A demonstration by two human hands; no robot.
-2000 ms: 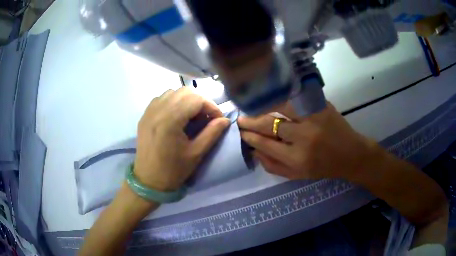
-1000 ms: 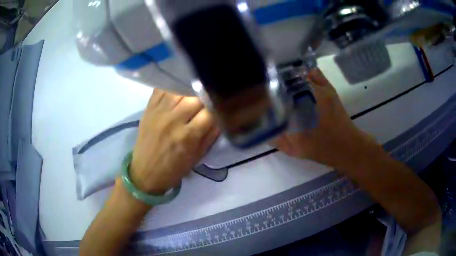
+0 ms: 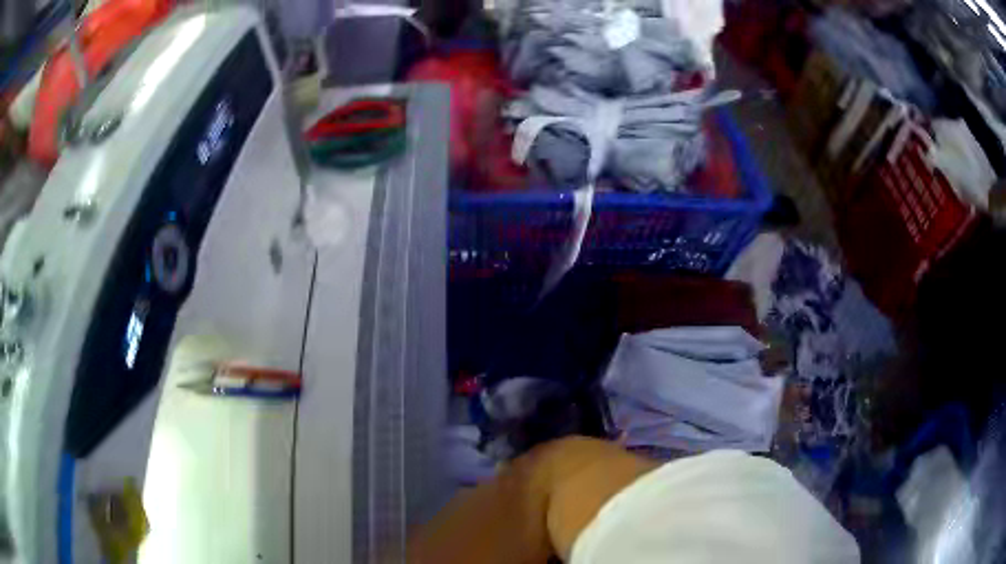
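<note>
Neither of my hands is in view. A bent bare arm [image 3: 541,496] with a white sleeve [image 3: 712,518] enters at the bottom; its hand is cut off by the lower edge. The white sewing machine [image 3: 50,297] with a dark control panel [image 3: 166,259] stands at the left. A thin red and blue tool, likely thread snips [image 3: 259,381], lies on the machine bed [image 3: 215,485]. The needle area and the cloth under it are out of the picture.
Red and green scissors [image 3: 356,134] lie on the table end near the ruler strip [image 3: 381,364]. A blue crate [image 3: 618,229] beside the table holds tied grey bundles [image 3: 634,132]. Folded pale cloth [image 3: 689,386] lies below it. A red container [image 3: 927,209] is at right.
The view has swung right, away from the needle area. Both hands, the green bracelet and the cloth piece have left the picture; the crate and scissors now show.
</note>
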